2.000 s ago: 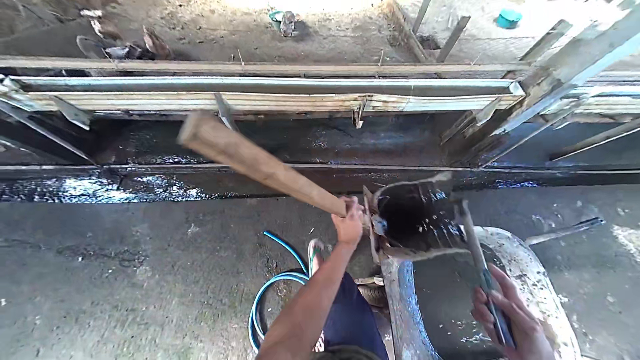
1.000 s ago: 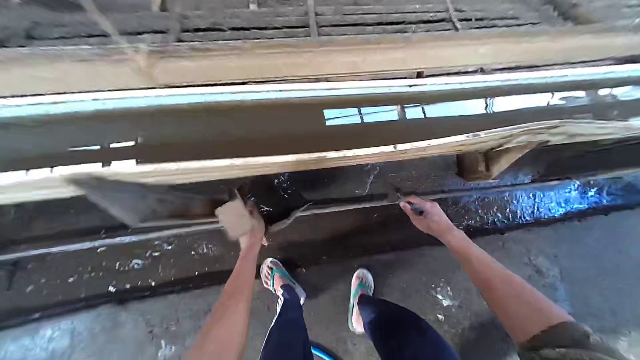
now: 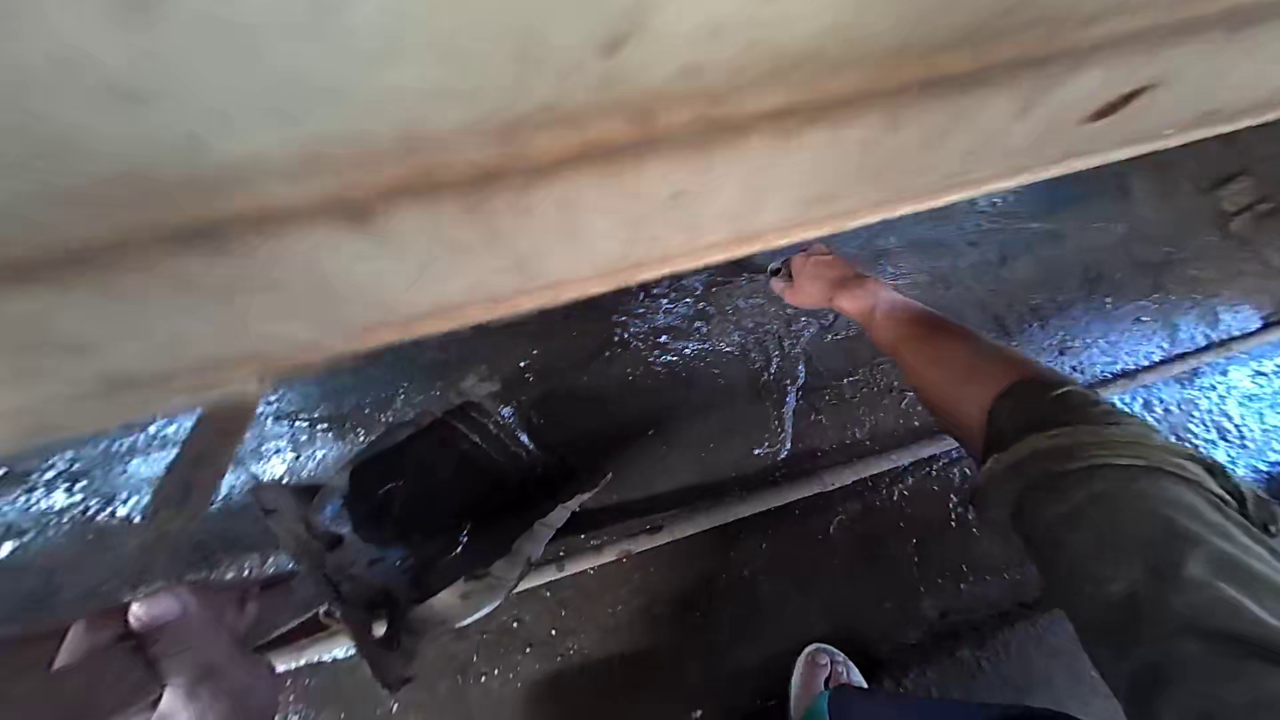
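Observation:
My left hand (image 3: 190, 640), at the bottom left, is blurred and grips the wooden handle (image 3: 90, 650) of a scoop. Just beyond it, the scoop's ragged metal pan (image 3: 340, 570) rests low at the gutter, its inside dark. My right hand (image 3: 815, 278) is closed on a dark tool handle (image 3: 778, 268), of which only the end shows. That hand is stretched out low over the wet concrete floor (image 3: 720, 370), just below a long wooden board (image 3: 640, 220). The working end of its tool cannot be made out.
The long board crosses the whole upper view, with a wooden brace (image 3: 205, 455) below its left part. A pale raised concrete edge (image 3: 800, 500) runs slantwise along the wet gutter. My foot in a sandal (image 3: 825, 675) stands at the bottom.
The view has moved much closer to the board and floor. The scoop, over a wheelbarrow two seconds ago, is now down at the gutter. My right hand now reaches in under the board's edge.

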